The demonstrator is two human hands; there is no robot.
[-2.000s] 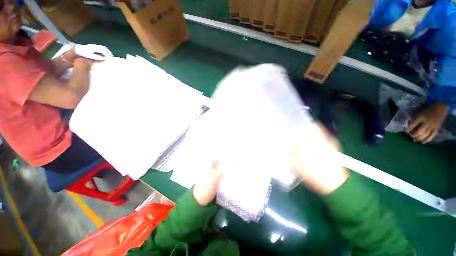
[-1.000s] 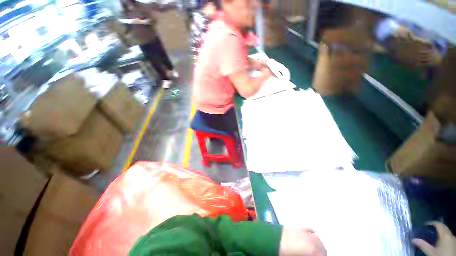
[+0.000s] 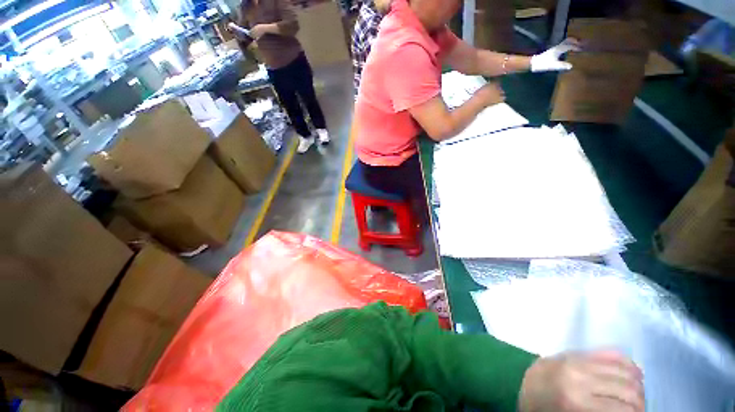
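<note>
My left hand point(image 3: 584, 382) is at the bottom right, in a green sleeve, slightly blurred and partly cut off by the lower edge. Its fingers are curled on the left edge of a clear, whitish bubble bag point(image 3: 685, 354). The bag is blurred and runs out of the frame at the bottom right. White glare hides where it meets the bright sheets point(image 3: 524, 310) beneath it. My right hand is not in view. No neckband device can be made out.
A stack of white sheets point(image 3: 520, 197) lies on the green bench beyond. A neighbouring worker point(image 3: 395, 96) in a coral shirt sits on a red stool point(image 3: 391, 225), a white-gloved hand at a brown carton point(image 3: 600, 76). A red plastic bag point(image 3: 274, 298) bulges beside my arm; large cartons point(image 3: 153, 149) stand left.
The view has turned left from the conveyor to the aisle. My right hand, with a dark item a second ago, has left view. The neighbour's gloved hand has reached out to the carton.
</note>
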